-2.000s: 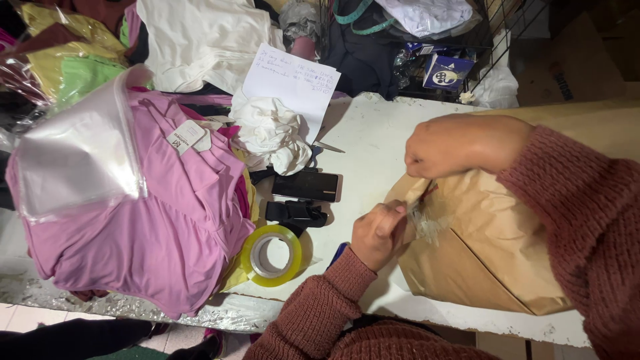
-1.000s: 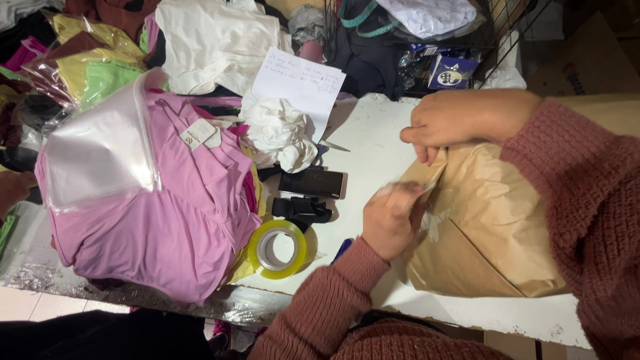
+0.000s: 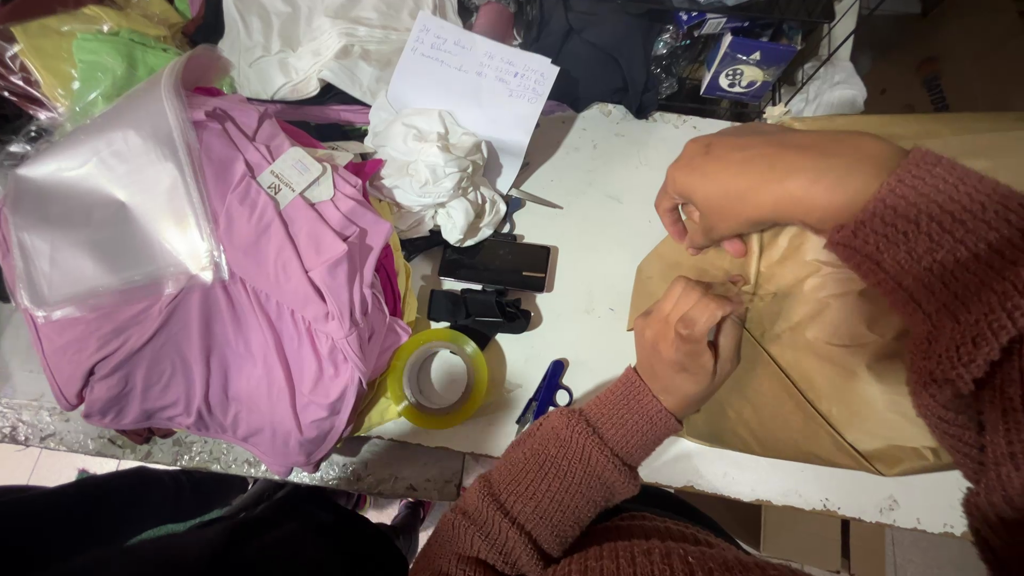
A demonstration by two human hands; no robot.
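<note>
A brown paper package (image 3: 792, 352) with folded, creased sides lies on the white table at the right. My left hand (image 3: 688, 344) is closed at its upper left part, its fingertips pinching the paper where the folds meet. Just above, my right hand (image 3: 704, 196) is bent over with its fingertips on the raised fold; its palm is hidden. Left of my left sleeve lie blue-handled thread snips (image 3: 546, 392), partly covered by the sleeve. A roll of clear tape (image 3: 438, 378) with a yellowish rim lies farther left.
Pink garments (image 3: 264, 320) with a tag lie at the left under clear plastic bags (image 3: 112, 200). Between them and the package are a black phone-like device (image 3: 494, 266), a black strap (image 3: 480, 310), bunched white cloth (image 3: 436, 172) and a handwritten sheet (image 3: 468, 88). A blue box (image 3: 744, 68) stands behind.
My left hand has moved in close below my right hand, which stays near the package's top. The paper edge held up between them earlier is now lower. More of the blue snips shows.
</note>
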